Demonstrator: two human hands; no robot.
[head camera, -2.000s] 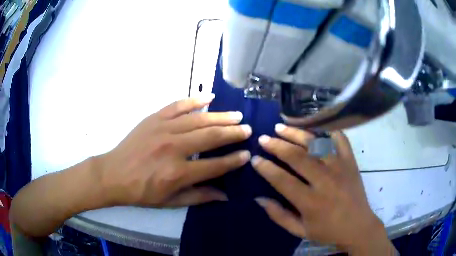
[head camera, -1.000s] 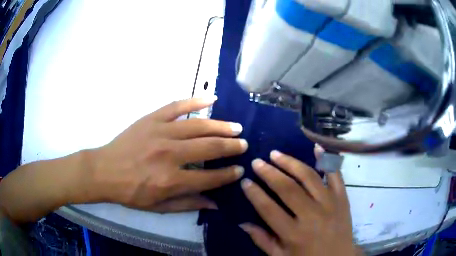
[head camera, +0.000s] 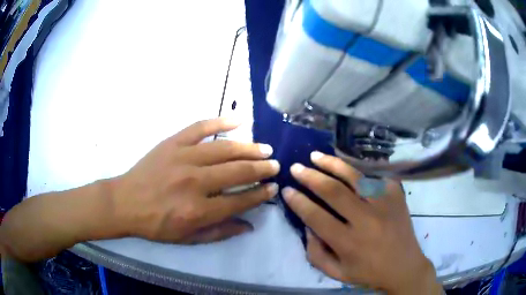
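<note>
A dark navy fabric piece (head camera: 271, 92) lies on the white machine table, running from the top edge past the left of the machine head to my fingers. My left hand (head camera: 190, 178) lies flat, fingers spread and pointing right, with its fingertips on the left part of the fabric. My right hand (head camera: 363, 230) rests on the fabric's near end, fingertips close to my left ones. Neither hand clearly grips the fabric. The white sewing machine head (head camera: 369, 63) with a blue stripe stands just beyond my right hand. The needle and presser foot area is partly hidden under the head.
The white table (head camera: 127, 75) has a worn grey ribbed front edge. Navy pieces (head camera: 16, 150) and light grey strips (head camera: 26, 52) lie at its left side. A curved chrome guard (head camera: 481, 115) sticks out on the head's right side.
The navy fabric has moved away from me, so its near end now lies by my fingers and white table shows below. My right hand has shifted slightly forward; the view has shifted too.
</note>
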